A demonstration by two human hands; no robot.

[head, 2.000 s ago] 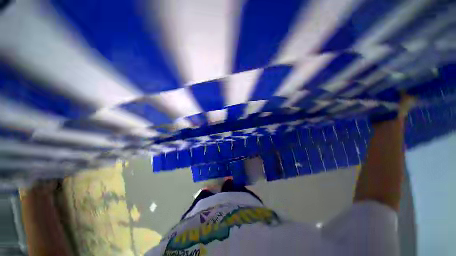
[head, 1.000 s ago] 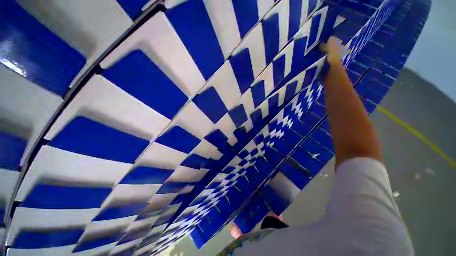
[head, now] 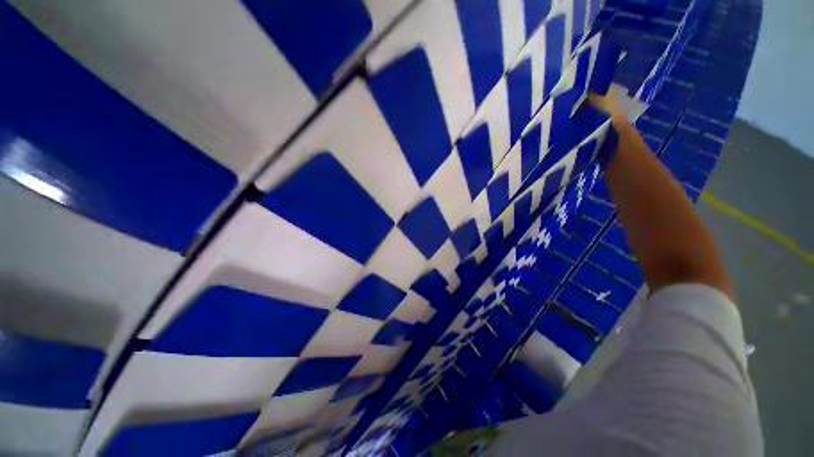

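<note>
A tall stack of open retail cartons (head: 330, 210), with alternating blue and white panels in long rows, fills the left and middle of the view. My right hand (head: 609, 105) is at the far upper part of the stack, with the arm stretched out. A blue panel (head: 604, 68) stands just above the fingers, and a pale flap (head: 628, 104) shows beside the hand. The hand is small and blurred, so whether it grips a carton cannot be told. My left hand is out of the picture.
More blue cartons (head: 705, 125) stand in rows beyond my right arm. A grey floor (head: 768, 294) with a yellow line (head: 759, 223) lies at the right. A pale surface (head: 790, 71) is at the upper right.
The view has turned from facing along the stack to a tilted, closer look at it. My left forearm has gone out of view. My right hand stays at the far part of the stack.
</note>
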